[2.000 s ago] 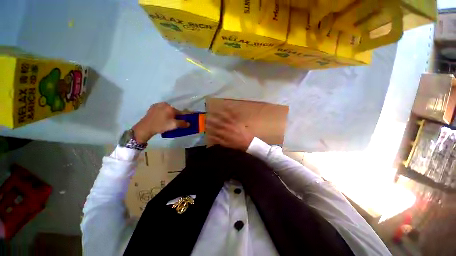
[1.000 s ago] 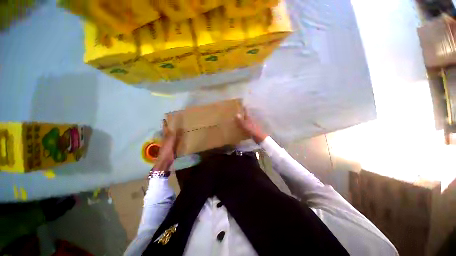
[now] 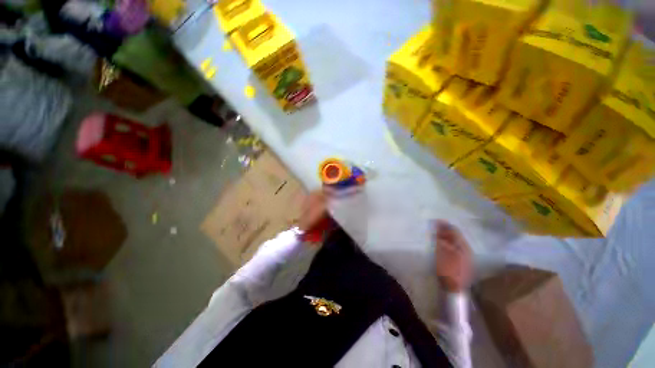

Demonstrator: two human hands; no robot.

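The tape dispenser (image 3: 343, 175), with an orange ring and blue body, lies on the pale blue table cover (image 3: 391, 205). My left hand (image 3: 314, 214) is blurred at the table edge, just below the dispenser; whether it holds anything is unclear. My right hand (image 3: 454, 255) is blurred over the table's near side and looks empty, fingers apart. A brown carton (image 3: 549, 316) stands to the right of my right forearm, apart from the hand. A yellow gift box (image 3: 276, 65) lies at the upper left of the table.
Stacked yellow gift boxes (image 3: 495, 144) fill the table's upper right. A large printed carton (image 3: 255, 205) is on the floor against the table. A red stool (image 3: 126, 144) and another brown carton (image 3: 79, 226) are on the floor at left. Yellow scraps (image 3: 208, 68) lie by the table edge.
The view has swung left, so more floor shows. My hands have parted and no longer hold the brown carton between them. A brown carton now shows at the right.
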